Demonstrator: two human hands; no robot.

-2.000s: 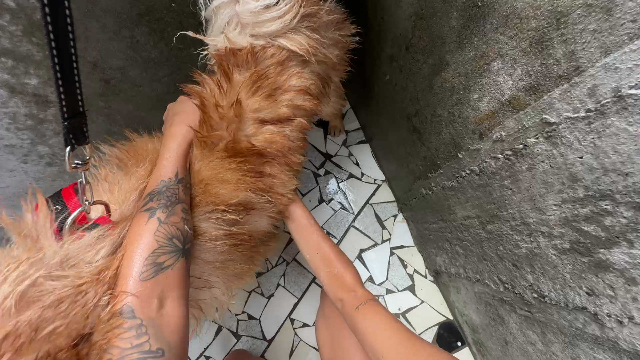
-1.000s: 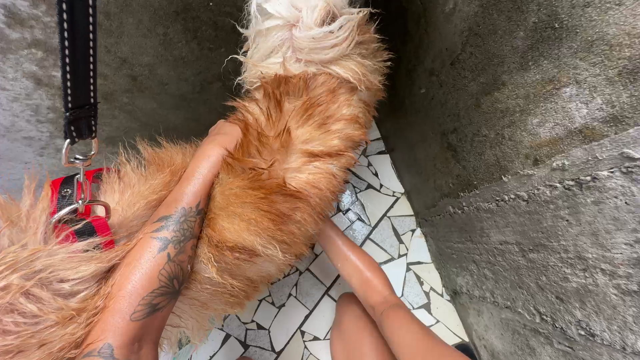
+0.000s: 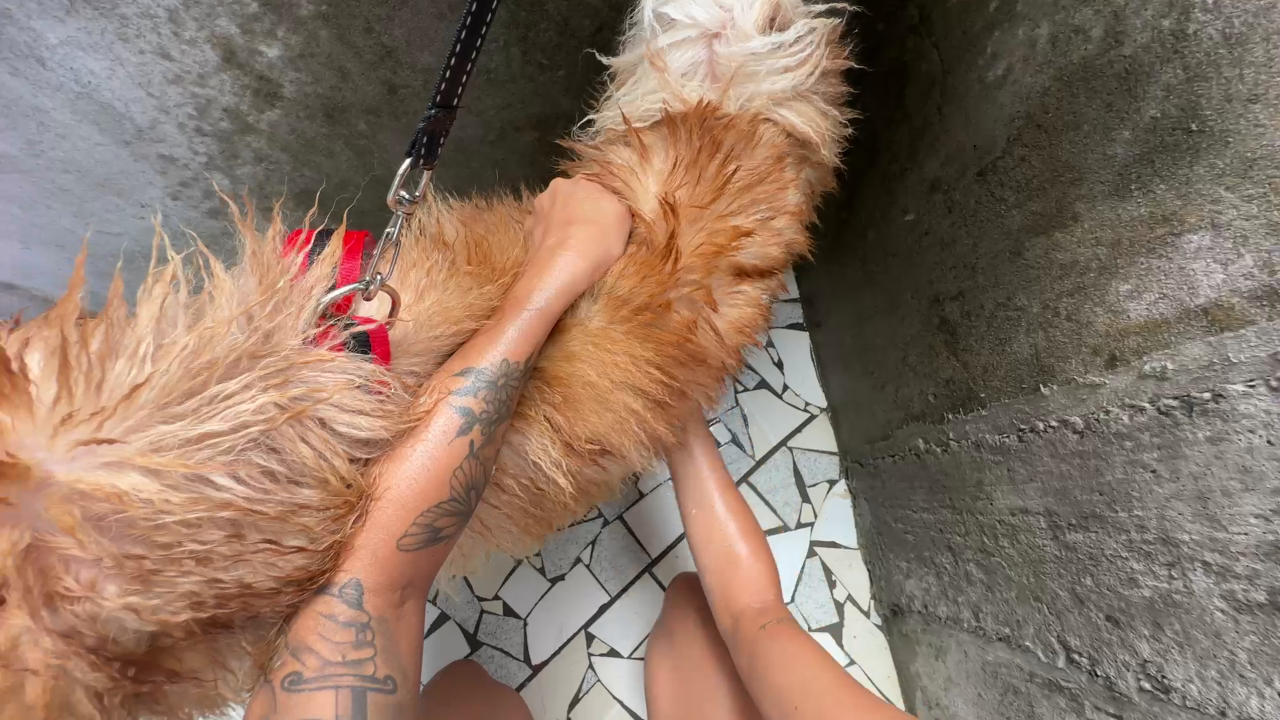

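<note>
A long-haired tan dog (image 3: 640,370) with damp-looking fur stands across the view, its pale curled fur at the top. It wears a red and black harness (image 3: 350,275), clipped by a metal snap hook (image 3: 405,190) to a black leash (image 3: 450,90) with white stitching. My left hand (image 3: 580,228) lies on the dog's back, its fingers bent down into the fur on the far side; what they grip is hidden. My right forearm (image 3: 725,510) reaches under the dog's near side, and the right hand is hidden behind the fur.
A rough grey concrete wall (image 3: 1060,420) rises close on the right, and another concrete wall (image 3: 120,120) stands behind the dog. The floor is broken-tile mosaic (image 3: 620,560) in white and grey. My bare knees (image 3: 690,650) show at the bottom edge.
The leash, upright at the far left before, now slants up toward the middle. The view has shifted. My left hand stays on the dog's back, my right hand under its side.
</note>
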